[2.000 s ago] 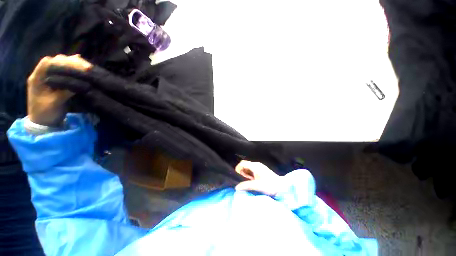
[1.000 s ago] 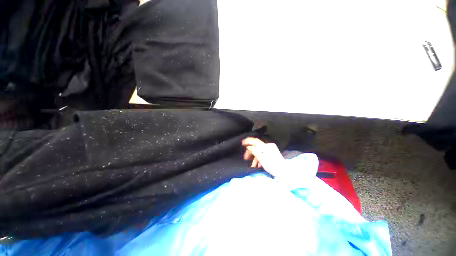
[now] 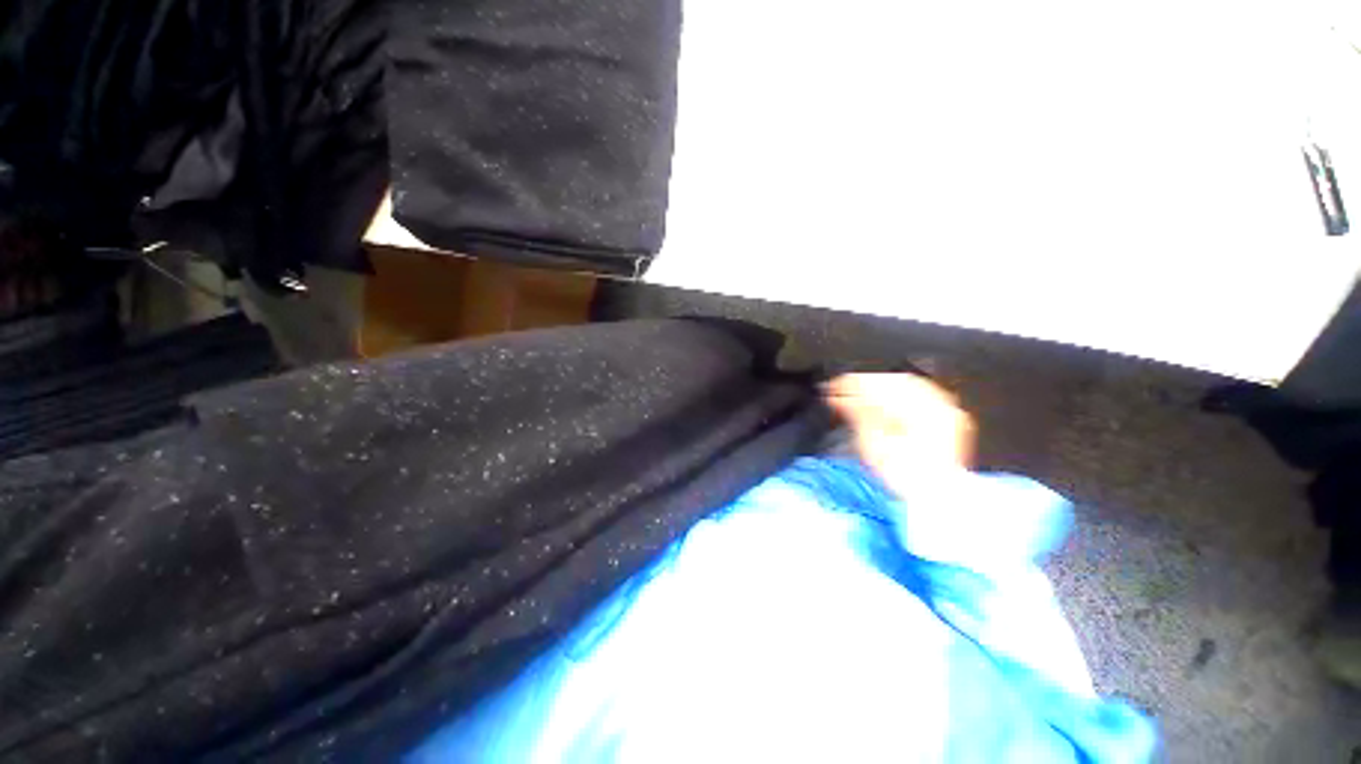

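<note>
Black trousers (image 3: pixel 448 478) with pale specks stretch from the lower left edge across the front of my light-blue smock, below the table's front edge. My right hand (image 3: pixel 908 426) is blurred and closed on their right end. My left hand is out of the picture; the trousers run off the left edge. Folded black trousers (image 3: pixel 530 127) lie flat at the table's left front edge.
White table (image 3: pixel 970 164) with thread snips (image 3: pixel 1324 190) at its right. A rumpled dark garment pile (image 3: pixel 179 105) is at upper left. A brown carton (image 3: pixel 448 302) stands below the table edge. Dark cloth (image 3: pixel 1336 493) hangs at right over speckled floor (image 3: pixel 1179 597).
My left hand has left the view at left, and the trousers are spread lengthwise. My right hand has moved right with their end. The view has shifted; the purple bottle and red object are out of sight.
</note>
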